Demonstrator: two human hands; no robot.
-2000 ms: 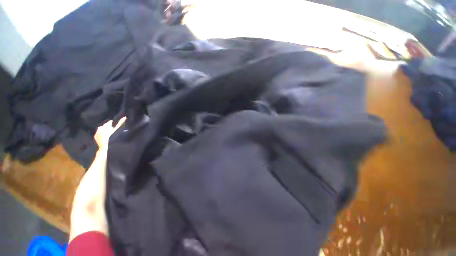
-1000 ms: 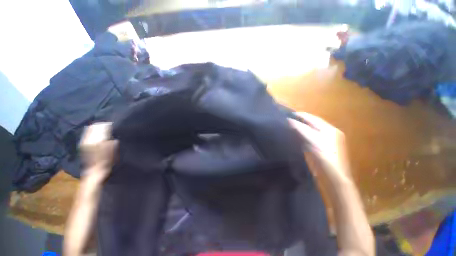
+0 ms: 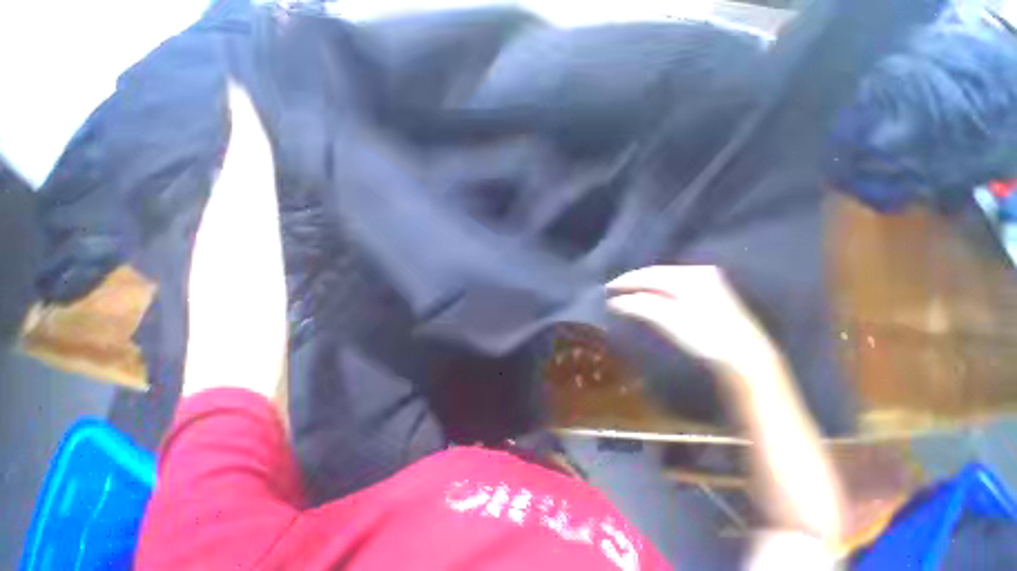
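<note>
A large black garment [image 3: 468, 223] is spread across the middle of the view and is blurred by motion. My right hand [image 3: 675, 307] is right of centre with its fingertips pinched on the garment's lower edge. My left forearm reaches forward at the left, and my left hand [image 3: 236, 106] is blurred at the black cloth near the top; its fingers cannot be made out. Part of the garment hangs down over the table's near edge at the left, beside my red shirt.
A brown wooden table [image 3: 926, 323] shows at right, left and through a gap in the middle. A dark pile [image 3: 931, 123] lies at the far right. A black garment pile [image 3: 112, 184] is at left. Blue tubs stand at lower left [image 3: 89, 502] and lower right [image 3: 948, 524].
The garment has gone from bunched up between my hands to spread widely over the table. My left hand has moved forward, up the view. My right hand has moved slightly left.
</note>
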